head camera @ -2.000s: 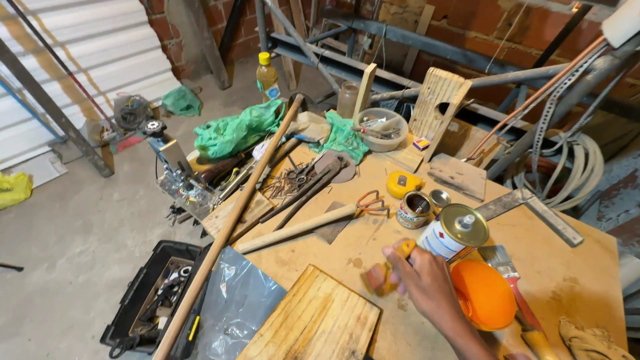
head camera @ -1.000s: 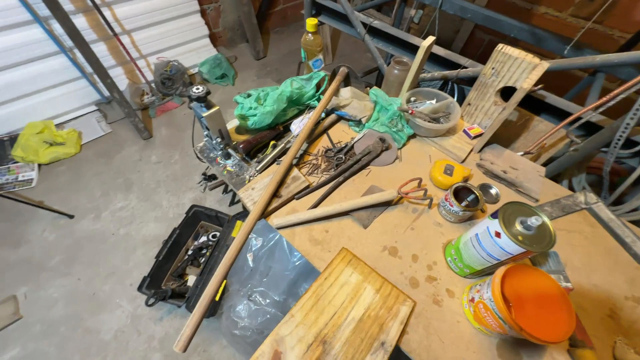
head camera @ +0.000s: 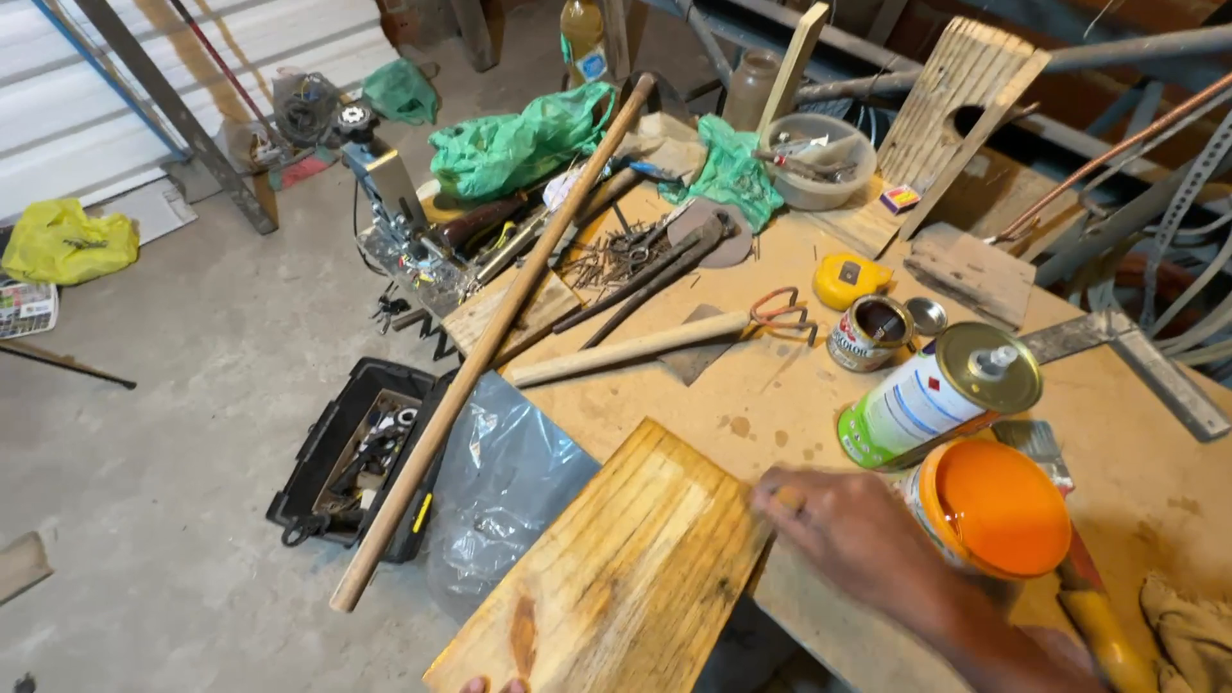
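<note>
My right hand point(head camera: 847, 529) is at the right edge of a light wooden board point(head camera: 616, 568), closed around a small yellow-handled tool whose working end is hidden. Fingertips of my left hand point(head camera: 493, 685) show on the board's lower end; the rest of that hand is out of view. Brown stain and grain mark the board's face. Just right of my right hand stands an open tub point(head camera: 1001, 510) with an orange interior. Behind it are a metal solvent can point(head camera: 924, 395) and a small open paint tin point(head camera: 869, 332). A flat paintbrush point(head camera: 1088, 568) lies beyond the tub.
A long wooden pole point(head camera: 500, 337) crosses the table's left side above a black toolbox point(head camera: 356, 462). Clear plastic sheeting point(head camera: 510, 481) hangs near the board. Behind lie a hand cultivator point(head camera: 635, 351), a yellow tape measure point(head camera: 852, 279), nails, green bags and a metal square point(head camera: 1165, 375).
My right hand, beside the solvent can two seconds ago and out of view one second ago, is now at the board's right edge. Left fingertips have come into view. The view has shifted.
</note>
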